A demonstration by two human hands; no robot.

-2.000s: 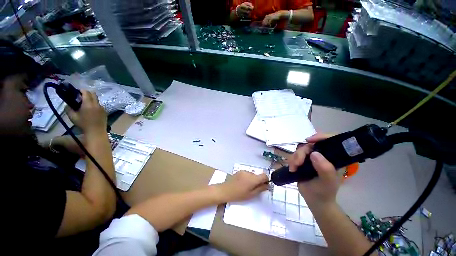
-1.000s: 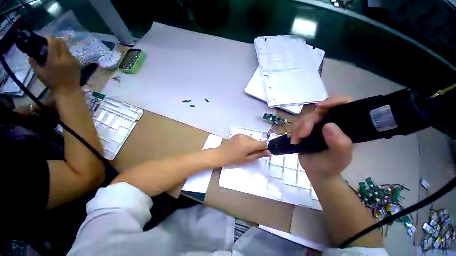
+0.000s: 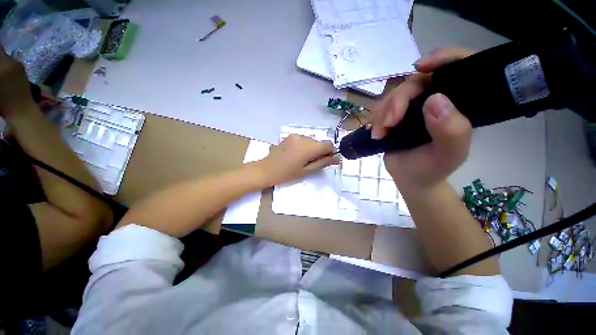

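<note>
My right hand (image 3: 431,124) is wrapped around the black electric screwdriver (image 3: 483,91), held nearly level with its tip pointing left. My left hand (image 3: 300,157) lies over the white plastic housing (image 3: 314,199), its fingertips pinched beside the screwdriver tip; what they pinch is too small to tell. The housing lies flat, with its divided part showing under and right of the tip. A green circuit board (image 3: 342,105) with dark wires sits at the housing's far edge.
Stacked white housings (image 3: 372,52) stand behind. Tangled wired boards (image 3: 493,206) and pouch batteries (image 3: 567,248) lie at right. Small loose green boards (image 3: 217,97), a yellow-edged battery (image 3: 214,26) and a green tin (image 3: 117,39) are at far left. A neighbour's arm works over another housing (image 3: 108,144).
The view has tilted down, so the bench sits higher in the picture and the yellow-edged battery has come into view. Both hands keep about the same place at the housing.
</note>
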